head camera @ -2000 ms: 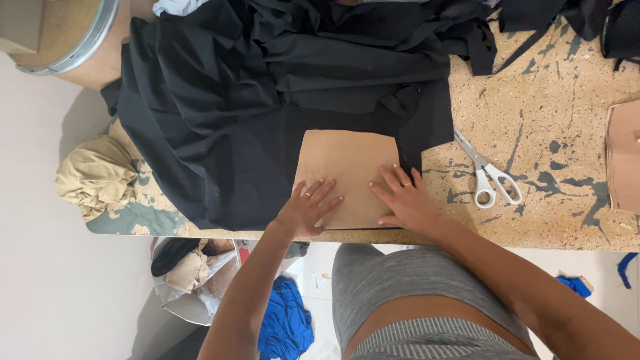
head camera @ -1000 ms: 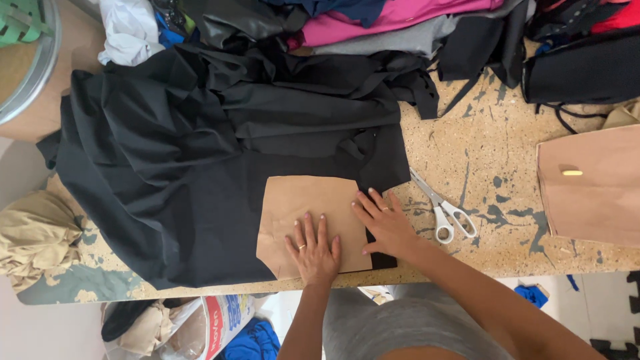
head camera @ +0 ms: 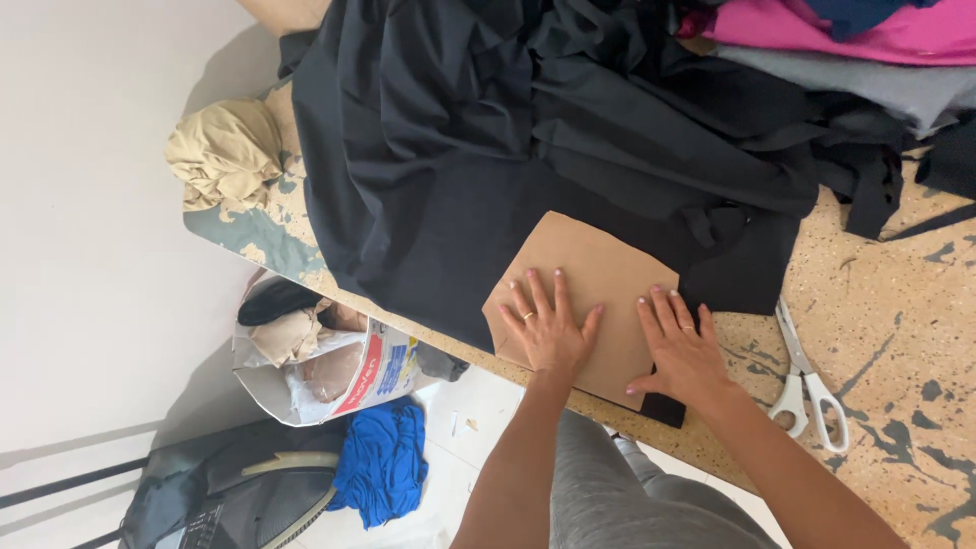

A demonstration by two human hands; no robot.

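A brown paper or card pattern piece (head camera: 602,259) lies flat on black fabric (head camera: 427,221) at the table's near edge. My left hand (head camera: 550,328) rests on the middle of the piece, fingers spread, a ring on one finger. My right hand (head camera: 682,347) presses on the piece's right edge, with some fingertips at the black fabric beside it. Neither hand grips anything. White-handled scissors (head camera: 804,381) lie on the table right of my right hand, the blade tips by the fabric's edge.
A tan cloth bundle (head camera: 225,152) sits at the speckled table's (head camera: 900,335) left end. Pink cloth (head camera: 839,34) and grey cloth (head camera: 831,76) lie at the back right. Below the edge are a box of scraps (head camera: 305,366), blue cloth (head camera: 385,461) and a dark fan-like object (head camera: 259,488).
My left hand has moved from the pattern piece's lower left part onto its middle. My right hand stays by the right edge. The view has turned and shifted.
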